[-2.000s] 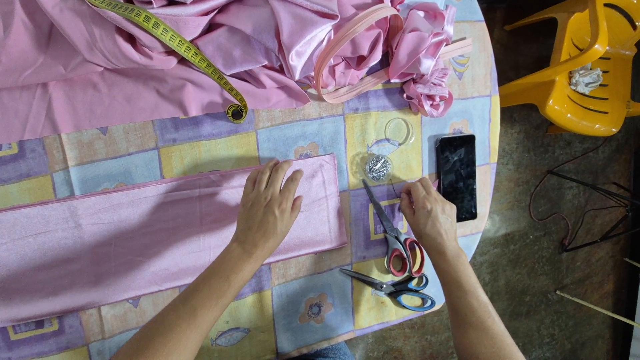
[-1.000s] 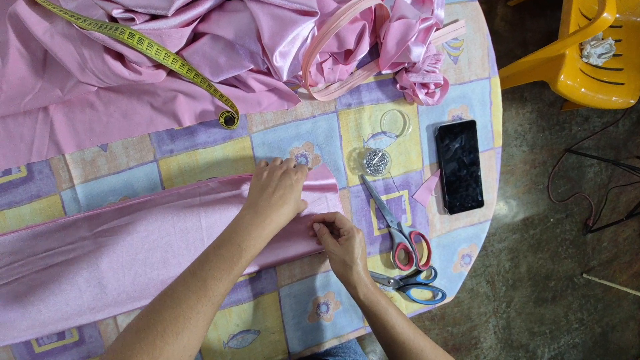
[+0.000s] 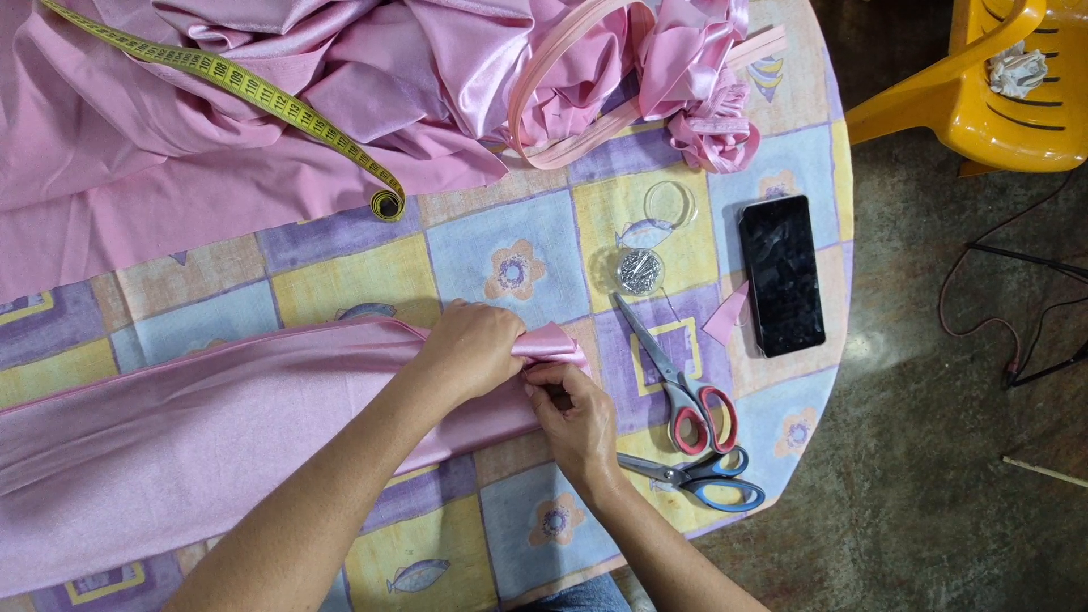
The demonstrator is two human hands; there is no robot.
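A long folded strip of pink satin fabric (image 3: 212, 442) runs from the left edge to the middle of the table. My left hand (image 3: 476, 344) grips its right end, where the cloth is bunched and lifted. Close against it, my right hand (image 3: 574, 408) pinches the same end between thumb and fingers; whether a pin is there is hidden. A small round container of pins (image 3: 639, 271) stands to the upper right. Red-handled scissors (image 3: 676, 382) lie right of my right hand, with blue-handled scissors (image 3: 697, 480) just below them.
Crumpled pink satin (image 3: 382, 76), a yellow tape measure (image 3: 263, 93) and a pale pink zipper strip (image 3: 586, 144) lie at the back. A clear round lid (image 3: 671, 205), a pink scrap (image 3: 725, 316) and a black phone (image 3: 783, 276) are at right. A yellow plastic chair (image 3: 994, 110) stands beyond the table.
My right hand has moved left from beside the pins and scissors to the strip's end. My left hand, flat on the cloth before, now grips it. A pink scrap shows beside the phone.
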